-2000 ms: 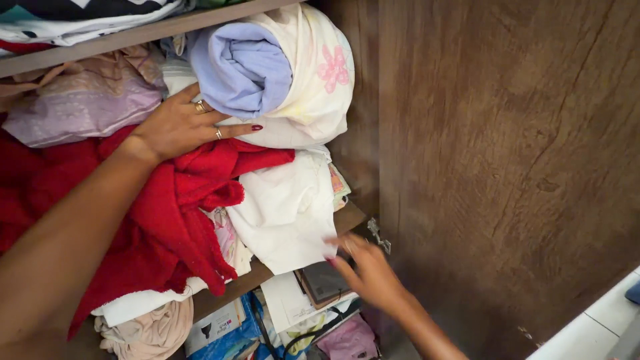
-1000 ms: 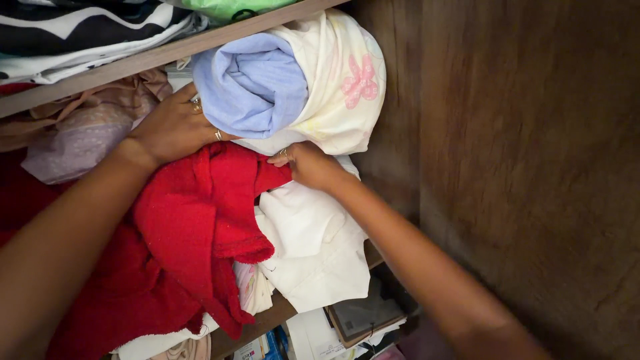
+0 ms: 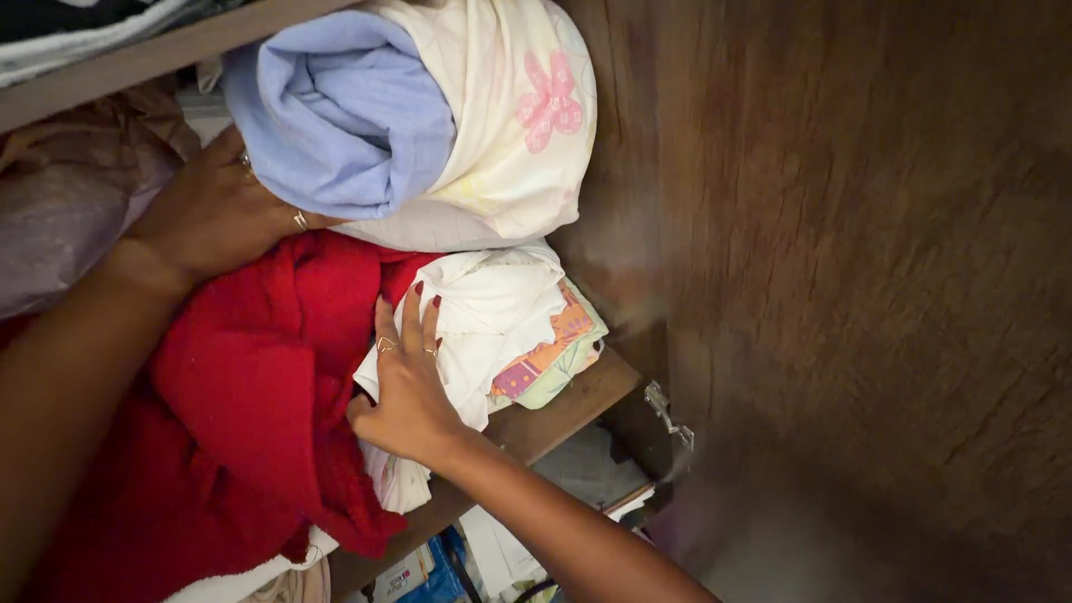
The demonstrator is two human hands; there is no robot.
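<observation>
My left hand (image 3: 230, 209) reaches under a rolled blue cloth (image 3: 343, 109), its fingertips hidden beneath the roll. Around the blue cloth wraps a cream fabric (image 3: 502, 126) with a pink flower. My right hand (image 3: 406, 377) lies with spread fingers on a crumpled white cloth (image 3: 477, 301), at the edge of a red cloth (image 3: 243, 377); whether its thumb pinches any fabric I cannot tell. The red cloth spreads below my left hand. Folded patterned fabric (image 3: 553, 352) in orange and green shows from beneath the white cloth.
A wooden shelf (image 3: 603, 389) carries the cloths, with papers (image 3: 498, 544) on the level below. Another shelf edge (image 3: 126, 63) crosses the upper left. At right stands a brown wooden panel (image 3: 863, 251), with a metal hinge (image 3: 668, 414) beside it. Purplish fabric (image 3: 67, 209) lies far left.
My right hand has moved from the red cloth's upper corner down onto the white cloth. That cloth is now bunched higher, uncovering the patterned fabric. My left hand stays by the roll. The view is closer.
</observation>
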